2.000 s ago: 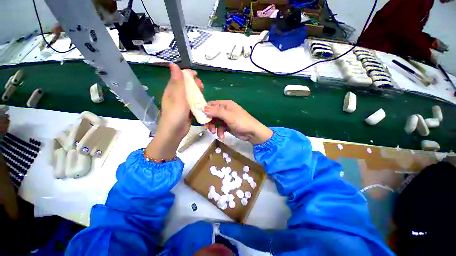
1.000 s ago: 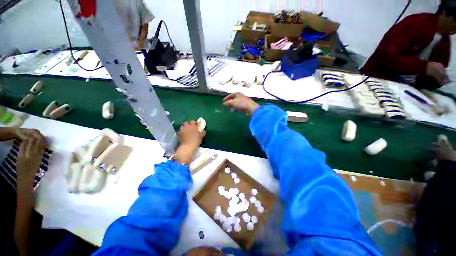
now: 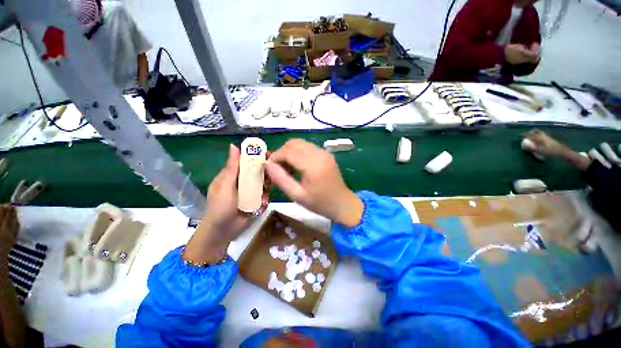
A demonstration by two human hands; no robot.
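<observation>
My left hand [image 3: 225, 197] holds a cream oblong housing [image 3: 251, 183] upright above the bench edge. A dark-centred spot shows near the housing's top end. My right hand [image 3: 306, 177] is beside the housing's upper right side, its thumb and fingertips close together. Whether it holds anything or touches the housing cannot be told. The shallow brown cardboard tray [image 3: 314, 307] lies below my hands, with many loose white discs [image 3: 296, 264] in it.
Set-aside cream housings [image 3: 95, 255] lie at left near a perforated grey post [image 3: 116, 122]. Housings stand on the green belt [image 3: 368, 170]. A small dark part [image 3: 255, 313] lies by the tray. Another person's hand [image 3: 545, 146] reaches over the belt at right; a cardboard sheet [image 3: 436, 211] lies there.
My left hand has raised a housing from over the belt and turned its spotted end up. My right hand has come back from over the belt to beside it.
</observation>
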